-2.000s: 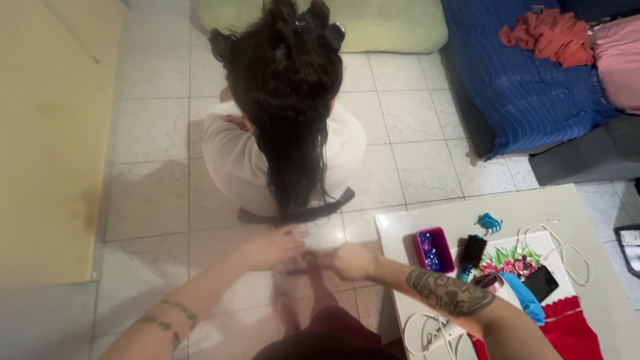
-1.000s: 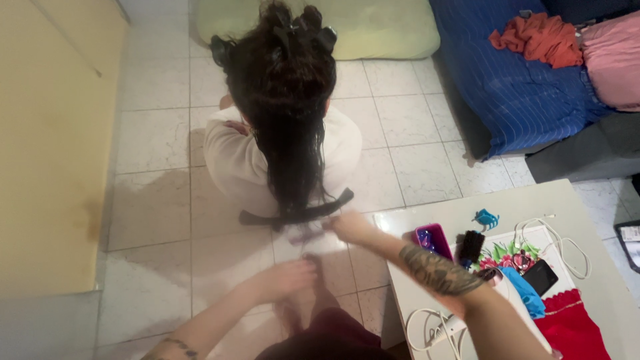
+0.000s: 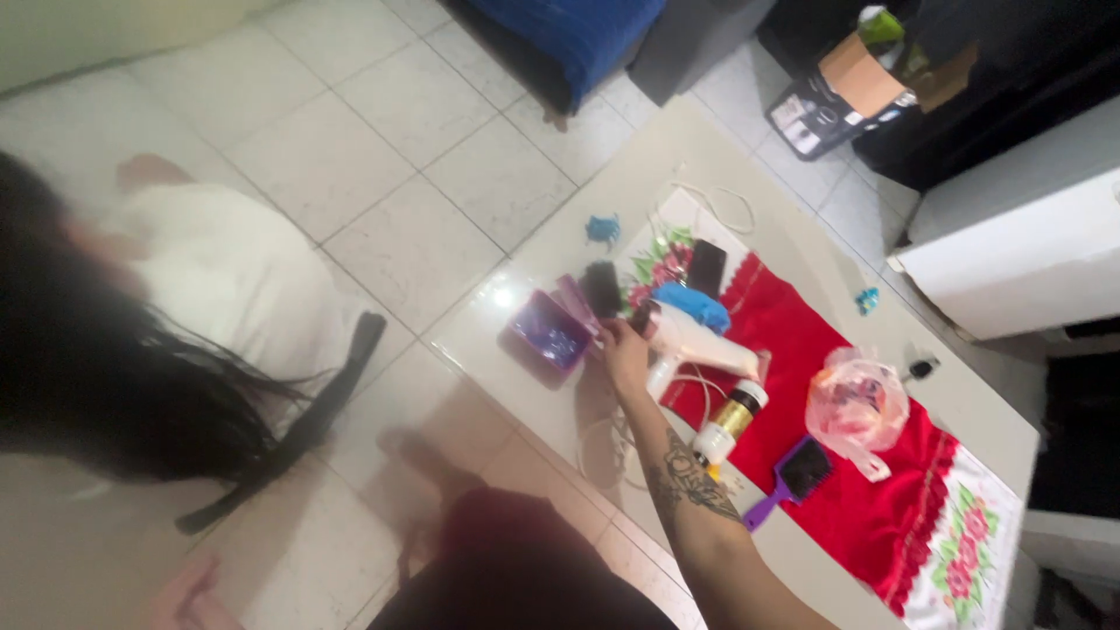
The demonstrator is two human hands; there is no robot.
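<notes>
My right hand (image 3: pixel 625 350) reaches over the table, its fingertips closed on the thin end of a pinkish-purple comb (image 3: pixel 577 303), beside a purple basket (image 3: pixel 553 331) of small blue items. A black-bristled brush (image 3: pixel 602 289) lies just beyond. To the right of the hand is a pale hair dryer (image 3: pixel 696 339), with a blue cloth item (image 3: pixel 691 306) against it. My left hand (image 3: pixel 194 595) is blurred at the bottom left, below the seated person's long dark hair (image 3: pixel 114 385); its grip is unclear. A dark curved band (image 3: pixel 306 429) lies across the hair ends.
The white table (image 3: pixel 490 328) also holds a red and floral cloth (image 3: pixel 840 525), a phone (image 3: pixel 707 268), a white and gold bottle (image 3: pixel 731 423), a purple paddle brush (image 3: pixel 801 472), a pink plastic bag (image 3: pixel 857 402) and a blue claw clip (image 3: pixel 603 229). An open cardboard box (image 3: pixel 840 96) stands beyond.
My right hand has moved from beside the hair ends to the purple basket on the table. The view has swung right, toward the table.
</notes>
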